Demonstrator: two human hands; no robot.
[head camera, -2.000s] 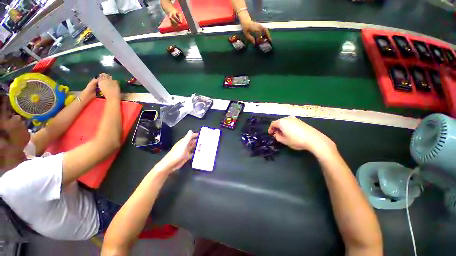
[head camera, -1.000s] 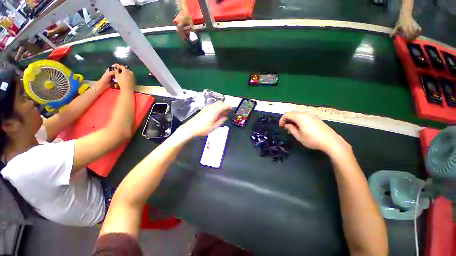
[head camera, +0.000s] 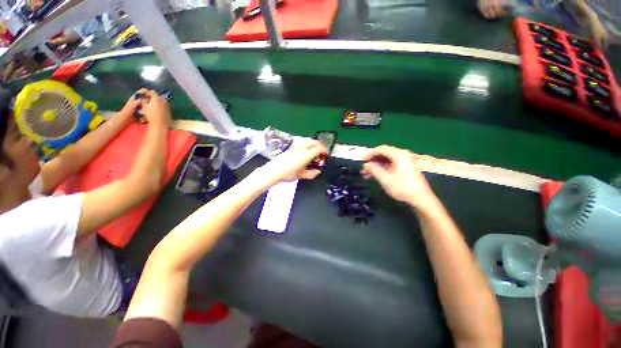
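My left hand (head camera: 306, 162) has its fingers on the red-spotted lower end of a dark phone unit (head camera: 327, 141) at the belt's near edge; it appears to grip the unit. My right hand (head camera: 395, 173) is just right of the upper part of the pile of small black parts (head camera: 351, 198). Its thumb and fingers are curled close together; whether a small part is between them cannot be told. A smartphone with a white screen (head camera: 278, 207) lies on the dark mat below my left hand.
Another phone unit (head camera: 362, 119) lies on the green belt (head camera: 429, 112). A red tray of phones (head camera: 534, 75) is at upper right. A pale blue fan (head camera: 507, 262) stands at right. Clear plastic (head camera: 238, 151), a dark box (head camera: 212, 182) and a slanting post (head camera: 180, 64) are at left, beside a neighbour's arms.
My left hand has come down and right onto the phone unit from above the smartphone. My right hand stays near the pile, its fingers closer together. The hand by the far phone has left the belt.
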